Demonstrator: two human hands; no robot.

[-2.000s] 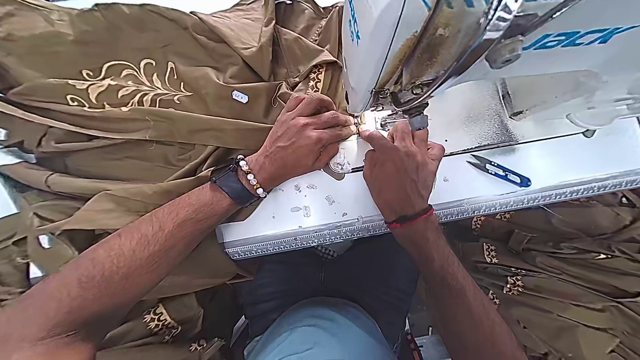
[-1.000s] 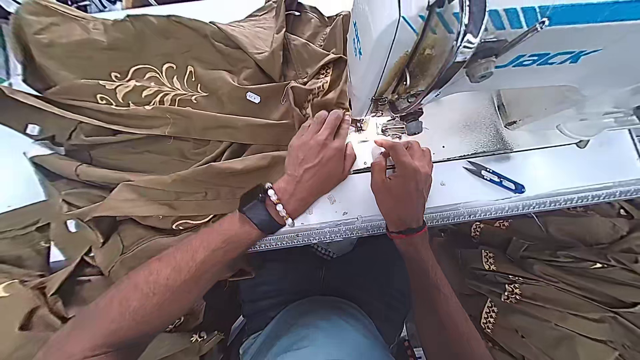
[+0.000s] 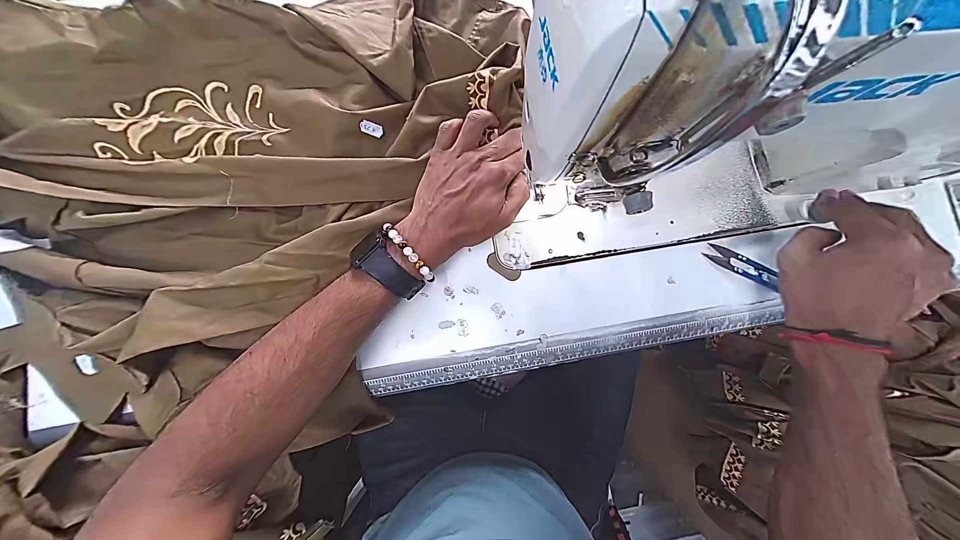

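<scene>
My left hand lies on the brown embroidered fabric, its fingers bent over a bunched part left of the sewing machine's needle area. Whether the fingertips grip the cloth cannot be made out. My right hand is over the right part of the machine bed, with its fingers curled; what is under them is hidden. Just left of it lie blue thread snips, blades pointing left, their handle end partly covered by the hand. The Jack sewing machine stands above, its presser foot showing no fabric under it.
A ruler strip runs along the table's front edge. Small thread scraps and marks dot the white tabletop. More brown fabric with patterned trim hangs at the lower right. A small white sticker is on the cloth.
My right hand has moved from beside the presser foot to the right, over the end of the snips. My left hand remains on the fabric left of the needle area.
</scene>
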